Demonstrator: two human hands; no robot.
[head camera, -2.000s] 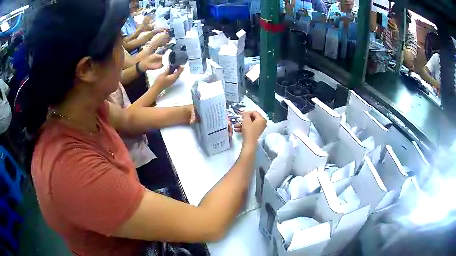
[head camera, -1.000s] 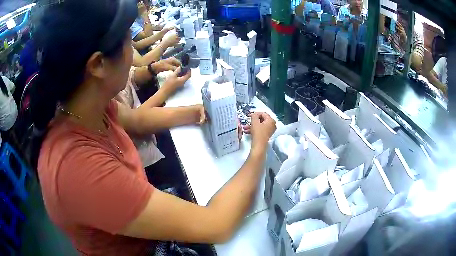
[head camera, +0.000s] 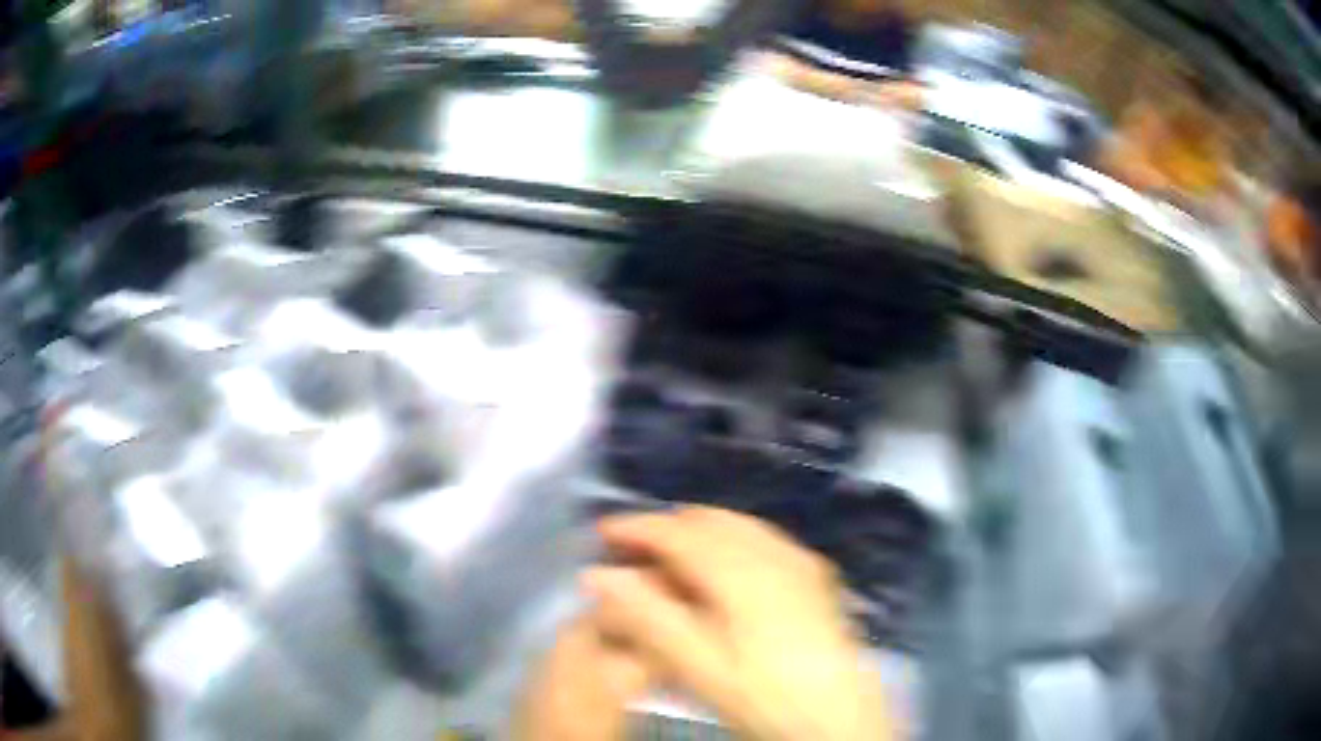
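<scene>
The frame is strongly blurred. My right hand is at the bottom centre, its fingers bent towards my left hand. My left hand is just left of it and partly cut off by the bottom edge. The hands overlap or touch; whether they hold something small cannot be told. Open white boxes stand massed to the left of my hands, flaps up. Dark parts lie in a heap behind and to the right of my hands.
Pale blue-white boxes stand at the right. A dark rail or belt edge crosses behind the boxes. A tan sheet with a small dark thing lies at the upper right. Another person's arm is at the left edge.
The view has swung right, from the neighbour to the boxes and dark parts in front of me. Both my hands have come into the picture. The neighbour is now almost out of view.
</scene>
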